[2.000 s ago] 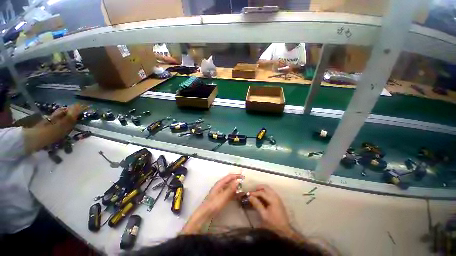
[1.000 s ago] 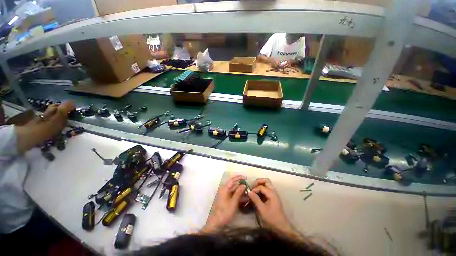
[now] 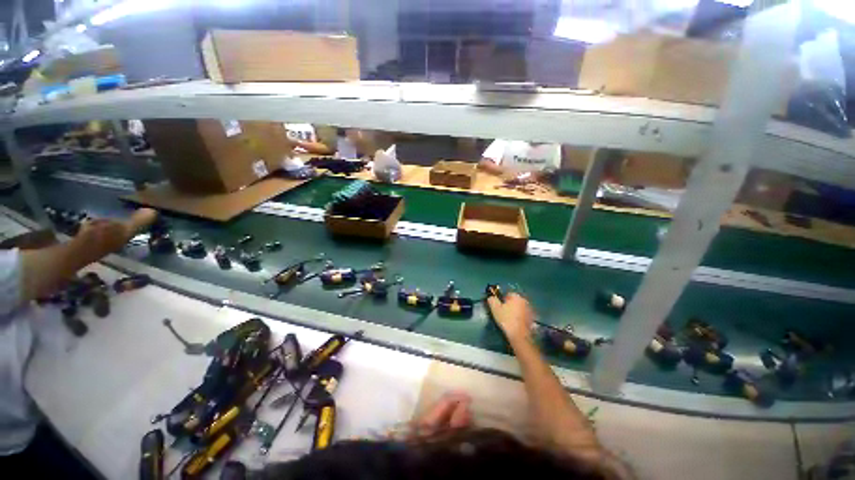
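My right hand [image 3: 511, 314] reaches over the belt. Its fingertips are closed on a black-and-yellow unit [image 3: 493, 292], which still lies at belt level. My left hand [image 3: 445, 412] is low over the bench, blurred and partly covered by dark hair at the bottom edge. Its fingers look bent; nothing shows in them, but their grip is unclear. Another black unit [image 3: 566, 342] lies on the belt to the right of my right hand.
A tangled heap of units [image 3: 234, 375] lies left on the bench [image 3: 103, 356]. More units are along the green belt [image 3: 427, 262]. Two cartons [image 3: 492, 228] stand across it. A slanted pale post [image 3: 680, 216] rises at right. A person's arm [image 3: 75, 253] reaches in from the left.
My hands have parted. My right hand has moved forward to the belt, and my left hand is lower. A unit now lies beside the right forearm on the belt. The view has tilted up.
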